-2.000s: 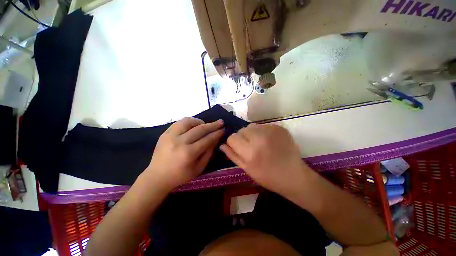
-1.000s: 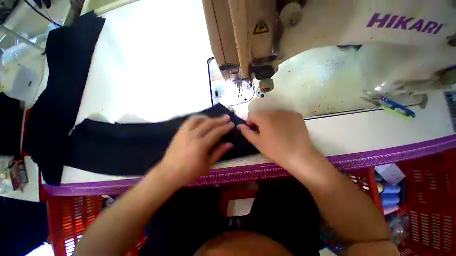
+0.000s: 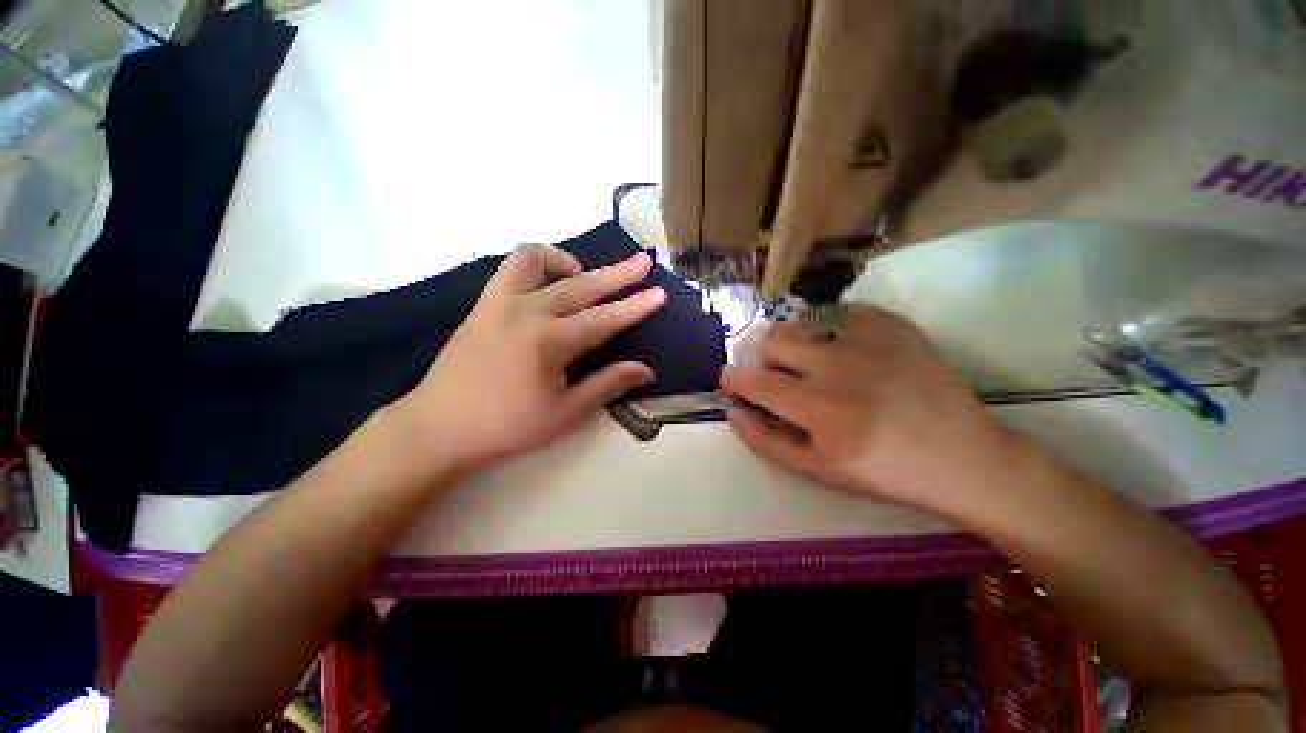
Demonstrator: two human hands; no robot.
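A long, slightly curved black cloth strip [image 3: 387, 337] lies on the white table, its right end beside the needle area [image 3: 733, 287] of the cream sewing machine. My left hand [image 3: 537, 351] rests flat on the strip near that end, fingers spread, pressing it down. My right hand [image 3: 859, 408] is at the strip's right edge, just below the needle area, with its fingertips touching or very near the cloth corner; whether it pinches the cloth cannot be told. The presser foot is partly hidden by the machine head and glare.
A pile of black pieces [image 3: 158, 244] lies at the table's left. Blue-green thread snips [image 3: 1177, 387] lie right of my right hand. The cream machine head [image 3: 917, 115] stands above. The purple table edge [image 3: 673, 569] runs in front, with red baskets [image 3: 1031, 644] below.
Both hands and the strip's right end have moved up and closer to the needle area. My left hand has flattened on the cloth. The camera view has shifted too.
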